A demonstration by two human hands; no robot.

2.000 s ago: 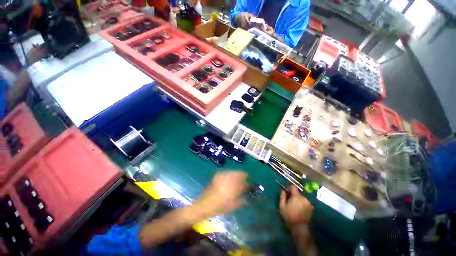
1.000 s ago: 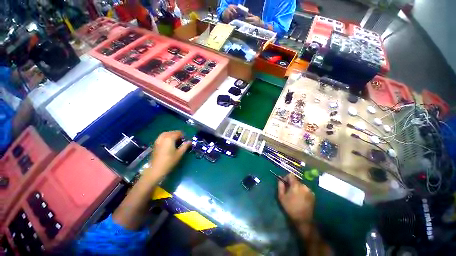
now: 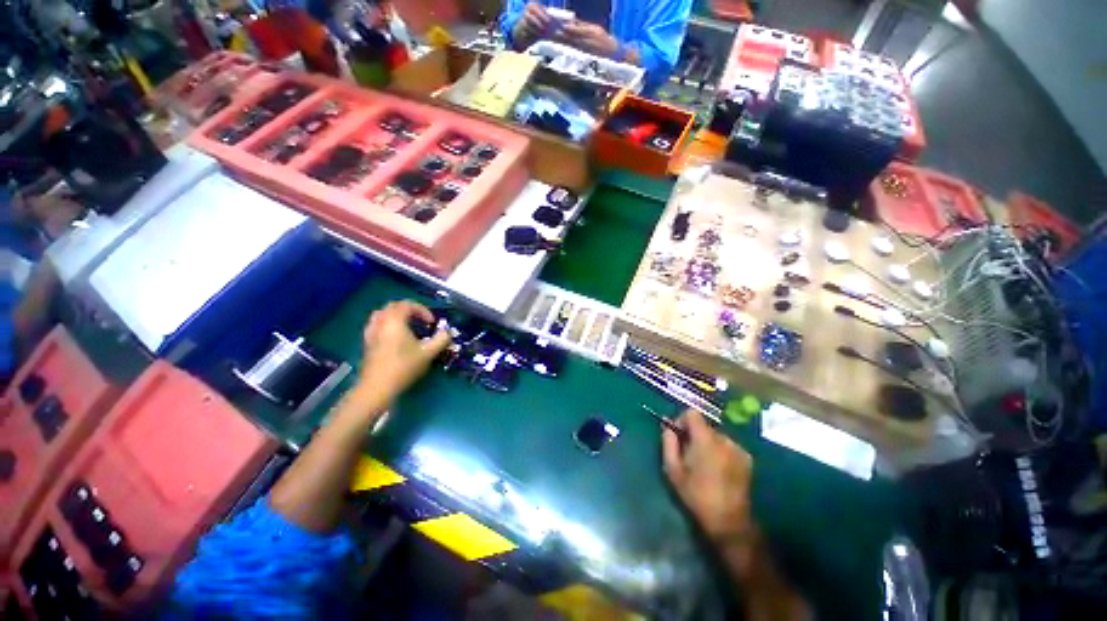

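My left hand [image 3: 398, 352] is at the left end of a cluster of dark screens with white labels [image 3: 492, 362]. Its fingertips close around a dark piece at that end; whether it is lifted cannot be told. A single black rounded square with a white label [image 3: 596, 434] lies alone on the green mat [image 3: 534, 455]. My right hand [image 3: 710, 467] is to the right of it, low over the mat, and holds a thin dark pointed tool, seemingly tweezers [image 3: 657, 416].
A compartment tray [image 3: 571, 325] and thin tools [image 3: 674, 383] lie beyond the mat. A wooden parts board [image 3: 741, 279] is at right, a pink foam tray [image 3: 376, 170] at back left, a wire spool [image 3: 289, 371] at left. A person in blue [image 3: 649, 30] sits opposite.
My left hand has moved from beside the lone square to the left end of the screen cluster. My right hand still holds the tool near the same place. The view has shifted slightly.
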